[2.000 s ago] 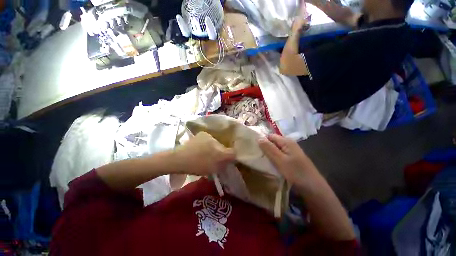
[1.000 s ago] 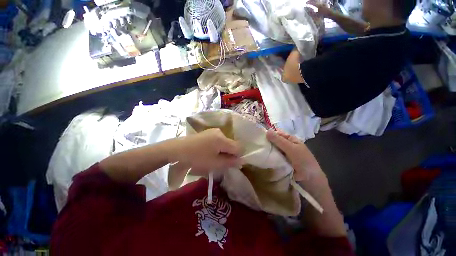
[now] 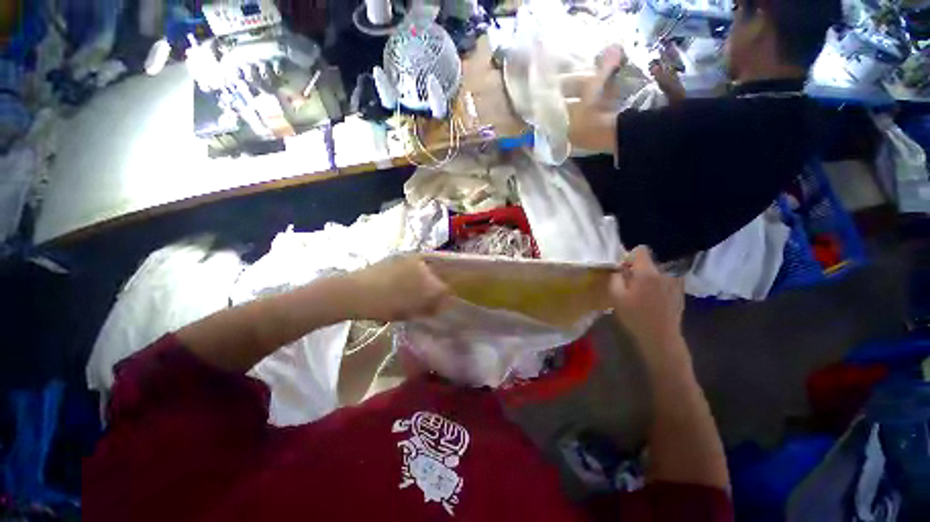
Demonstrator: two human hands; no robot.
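Observation:
A cream garment piece [image 3: 520, 291] is stretched sideways between my two hands, its rim in a nearly straight line and its tan inside showing. My left hand [image 3: 408, 289] grips the left end of the rim. My right hand [image 3: 647, 296] grips the right end. The lower part of the piece hangs down and is blurred. A heap of white cloth [image 3: 316, 245] lies beyond and to the left, below the table edge.
A red crate [image 3: 526, 229] with crumpled pale pieces stands behind the garment. The wood-edged table [image 3: 122, 173] holds a lit machine [image 3: 250, 87] and a small white fan [image 3: 420, 66]. A person in black [image 3: 704, 173] handles white cloth at right, near a blue crate [image 3: 828, 229].
My hands have moved apart, my right hand outward and up. The garment's opening has gone from loose and gaping to pulled taut. The neighbour has shifted along with the white cloth.

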